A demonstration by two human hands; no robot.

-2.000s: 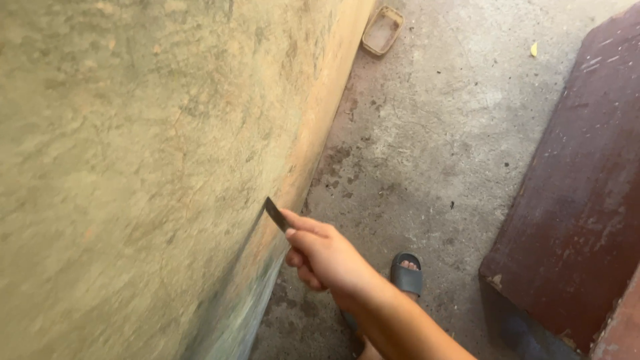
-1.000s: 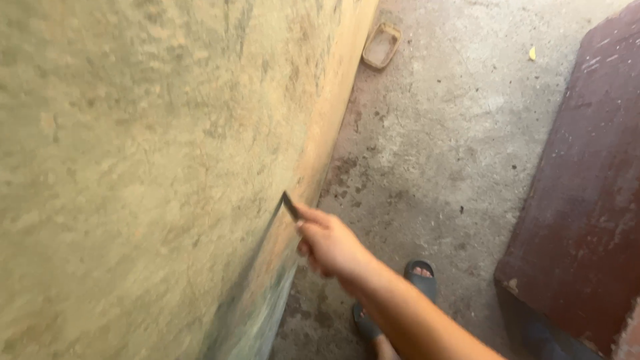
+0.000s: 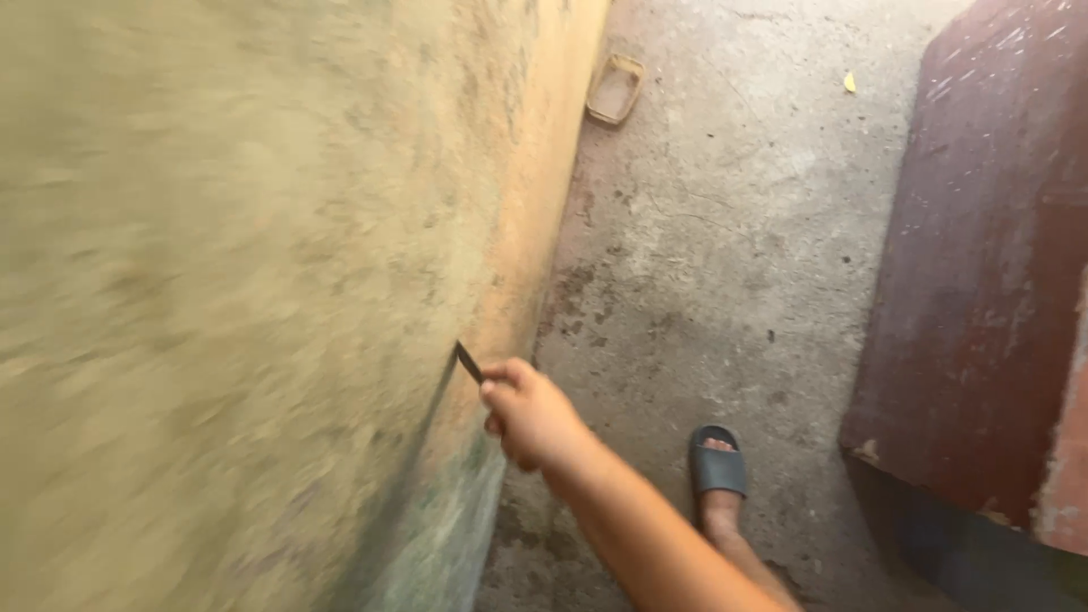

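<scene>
My right hand [image 3: 535,416] reaches in from the lower right, its fingers closed on a thin dark blade [image 3: 469,362], which looks like a knife or scraper. Its tip meets, or comes very near, the worn yellowish painted wall [image 3: 255,255] filling the left side. The handle is hidden inside my fist. A shadow runs down the wall from the tip. My left hand is out of view.
The rough concrete floor [image 3: 705,255] bears damp stains and a small yellow leaf [image 3: 849,82]. A rectangular frame-like container [image 3: 616,89] lies by the wall's foot. A slippered foot [image 3: 719,467] stands below. A dark red slab-like structure [image 3: 960,280] borders the right.
My right hand keeps hold of the blade near the wall. Two slippered feet showed a second ago; one shows now.
</scene>
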